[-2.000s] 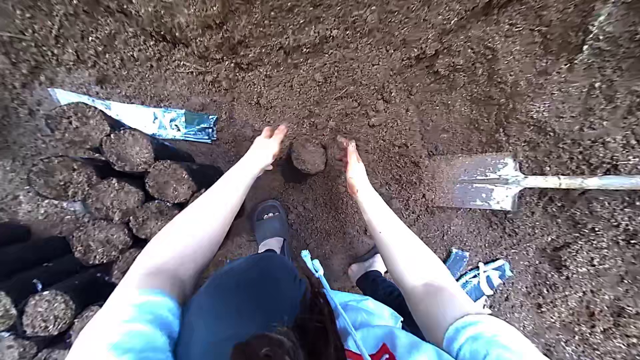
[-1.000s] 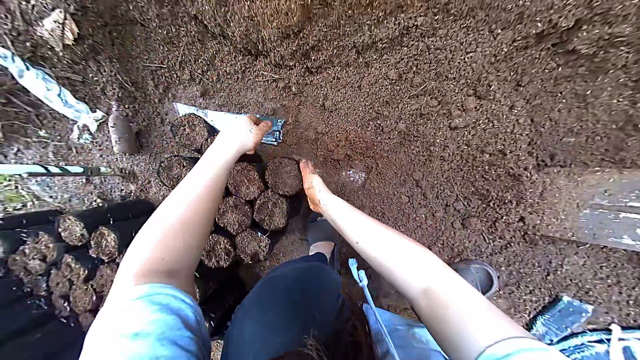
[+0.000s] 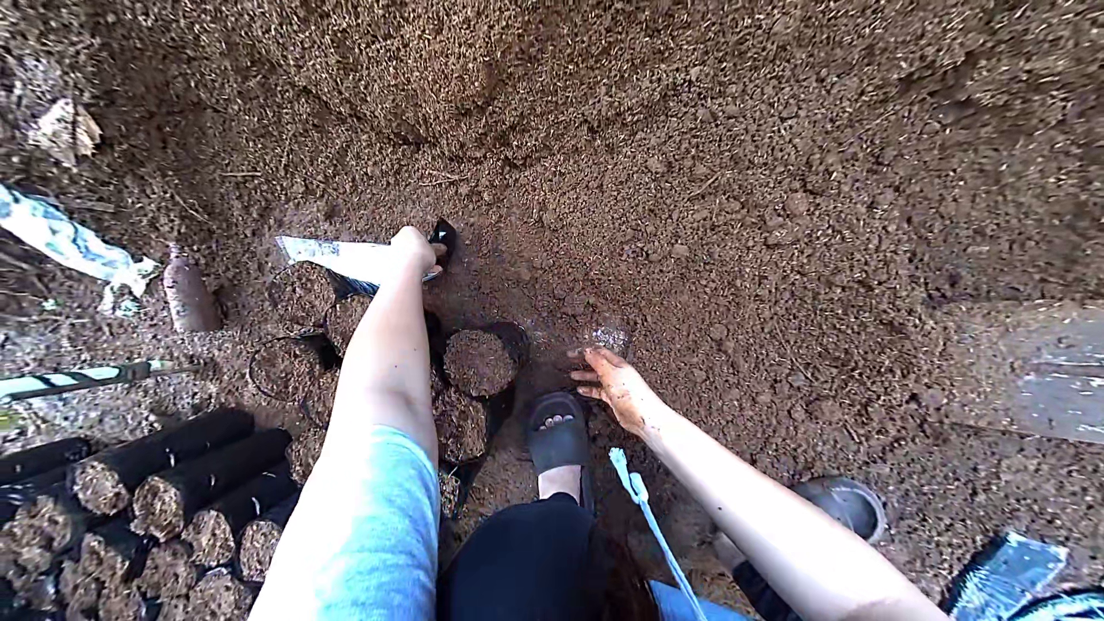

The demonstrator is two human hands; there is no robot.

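My left hand (image 3: 417,252) grips the dark end of a stack of flat plastic grow bags (image 3: 332,253), which lies over the soil just beyond the filled bags. At centre, a black grow bag filled with brown soil mix (image 3: 479,362) stands upright beside other filled bags (image 3: 459,424), partly hidden by my left forearm. To the right of it, my right hand (image 3: 611,386) is held above the soil with its fingers apart and nothing in it. A small clear plastic piece (image 3: 611,338) lies on the soil by its fingertips.
Filled black bags (image 3: 177,483) lie stacked at lower left. A dirty bottle (image 3: 189,291), a striped pole (image 3: 86,378) and a crumpled plastic sheet (image 3: 65,241) are at left. A shovel blade (image 3: 1065,379) rests at right, with plastic bags (image 3: 1005,573) at lower right. Loose soil mix (image 3: 733,190) spreads ahead.
The filled bag that stood between my hands two seconds ago now stands with the group. My right hand has come off it. My left hand has taken hold of the flat bags. The view has shifted left.
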